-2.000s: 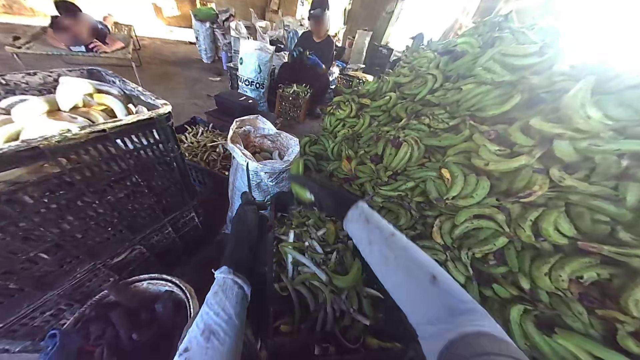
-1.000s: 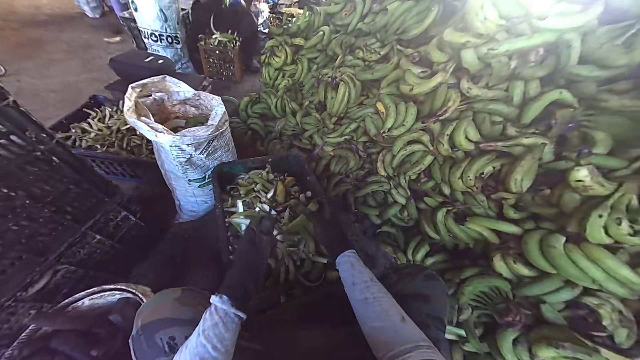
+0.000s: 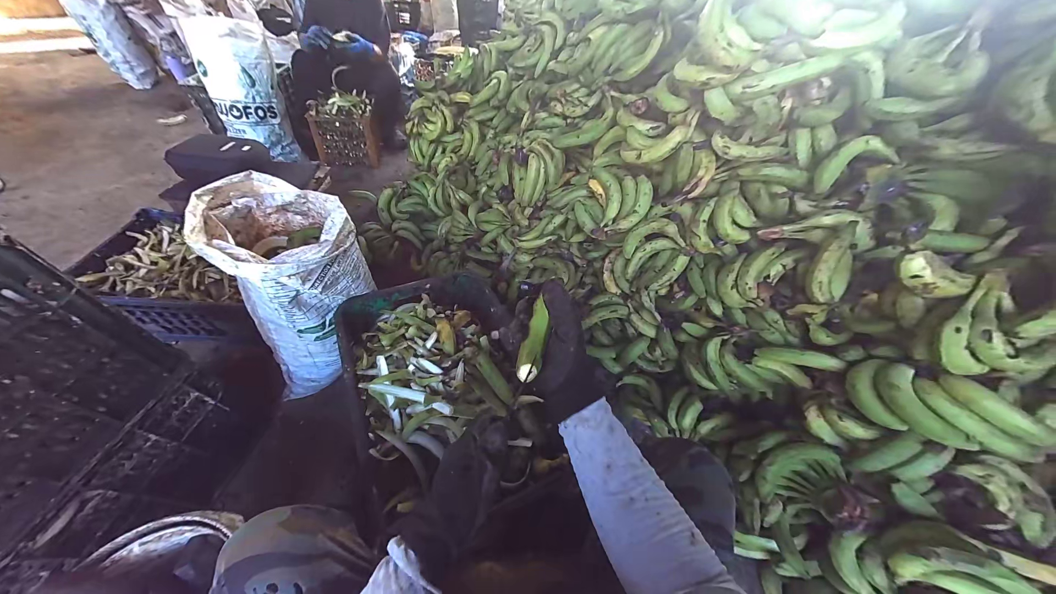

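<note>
My right hand [image 3: 565, 355], in a dark glove, grips a green plantain [image 3: 534, 340] whose near end is cut and pale. It is over the right side of a dark plastic crate [image 3: 351, 363] of peels and trimmings [image 3: 412, 371]. My left hand [image 3: 462, 478], also dark-gloved, is low at the crate's near part; its fingers blend into shadow, and whether it holds anything is unclear. A white woven sack [image 3: 309, 305] with pieces inside stands upright just left of the crate.
A large heap of green plantains [image 3: 652, 198] rises on the right. Stacked black crates [image 3: 74, 388] stand at left, a blue crate of peels [image 3: 173, 318] behind them. A round container [image 3: 177, 524] is at lower left. Farther back, a person [image 3: 346, 49] with blue gloves sits behind a small crate [image 3: 345, 140].
The view has swung right and down since the first frame. My right hand now shows a plantain raised over the crate's right side; my left hand has moved down toward me since one second ago.
</note>
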